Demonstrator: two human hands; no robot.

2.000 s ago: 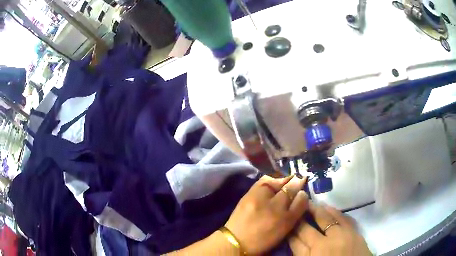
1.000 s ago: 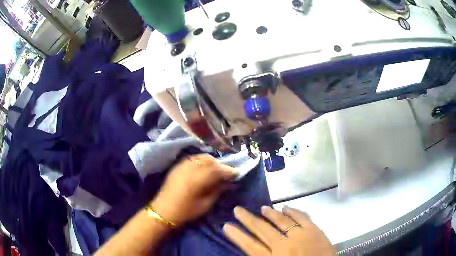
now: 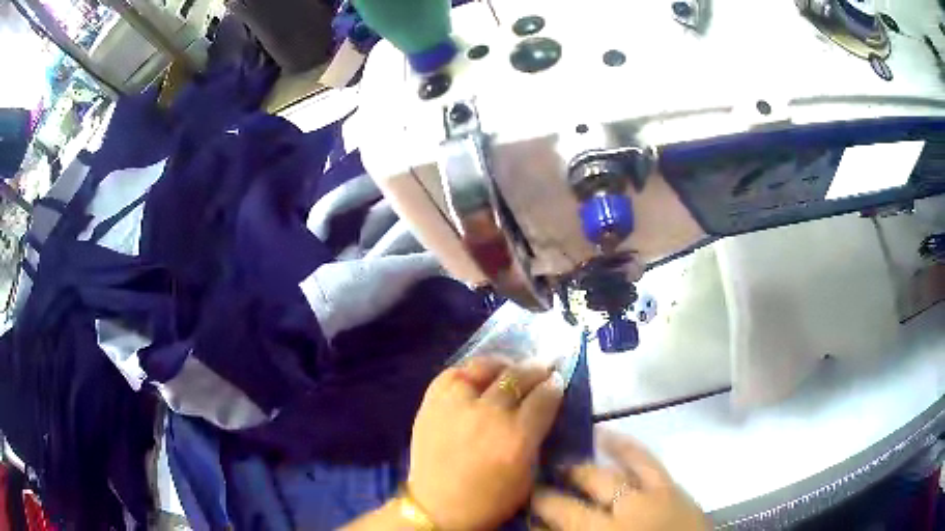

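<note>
A navy garment piece (image 3: 568, 425) with a pale grey inner face (image 3: 518, 334) lies at the needle area of the white sewing machine (image 3: 414, 187). My left hand (image 3: 477, 441) pinches the cloth's edge, fingertips just in front of the presser foot area (image 3: 568, 304). My right hand (image 3: 627, 493) is blurred and cut off by the bottom edge, with fingers spread over the navy cloth; whether it grips the cloth is unclear. The needle tip is hard to make out.
A navy and grey garment pile (image 3: 238, 280) fills the left side. A blue tension dial (image 3: 606, 216) and a lower blue knob (image 3: 619, 334) are above my right hand. A green thread cone (image 3: 409, 26) stands at the top. A white flap (image 3: 798, 322) lies under the machine arm.
Both hands were together at the needle, then drew apart. Since the last frame, my left hand has moved nearer the cloth's front edge. More pale inner face now shows. The camera view has shifted.
</note>
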